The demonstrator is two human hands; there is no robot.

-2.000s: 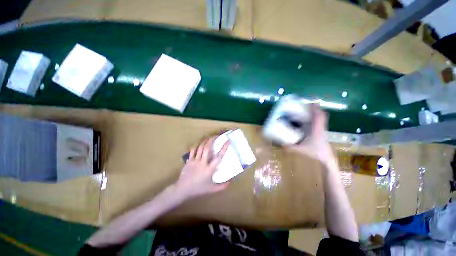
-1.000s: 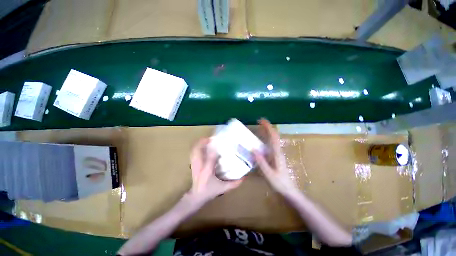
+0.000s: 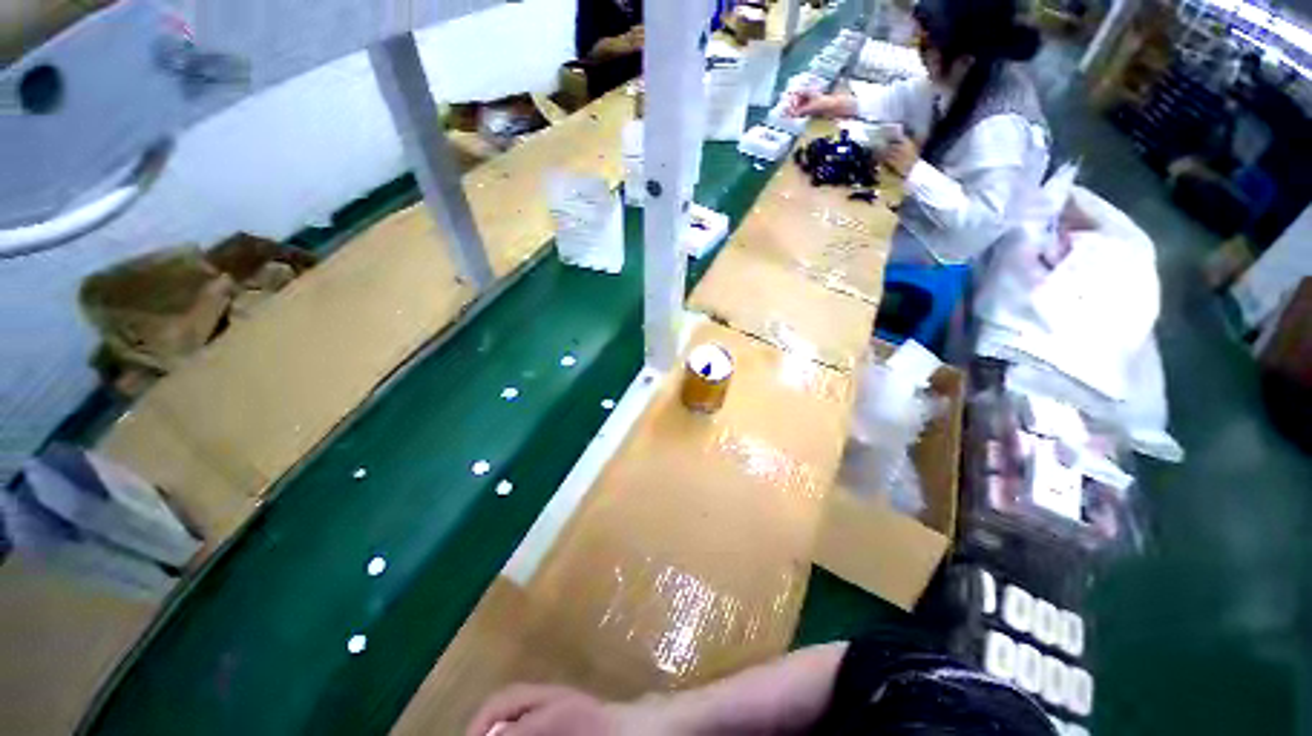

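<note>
My right hand (image 3: 547, 710) is at the bottom edge, over the near cardboard ledge (image 3: 576, 633). It is cut off by the frame, so what its fingers hold is hidden; only a trace of white shows beside it. My bare forearm runs right to a black sleeve. My left hand is out of the picture. A gold-brown can (image 3: 708, 377) stands on the ledge. The green belt (image 3: 432, 417) runs alongside with several small white bits. A white box (image 3: 704, 230) lies farther up the belt, partly behind a post, and a pale upright sheet (image 3: 586, 223) stands near it.
A white post (image 3: 663, 173) rises between belt and ledge. An open carton (image 3: 885, 554) with clear plastic is right of the ledge. A person (image 3: 964, 144) in pale sleeves sits farther along, near a pile of black pieces (image 3: 837, 161). Grey-white cards (image 3: 94, 518) are at far left.
The view has swung to the right along the line. The white box held in both hands, the sleeve stack and the row of boxes have left the picture. My left hand is gone from view.
</note>
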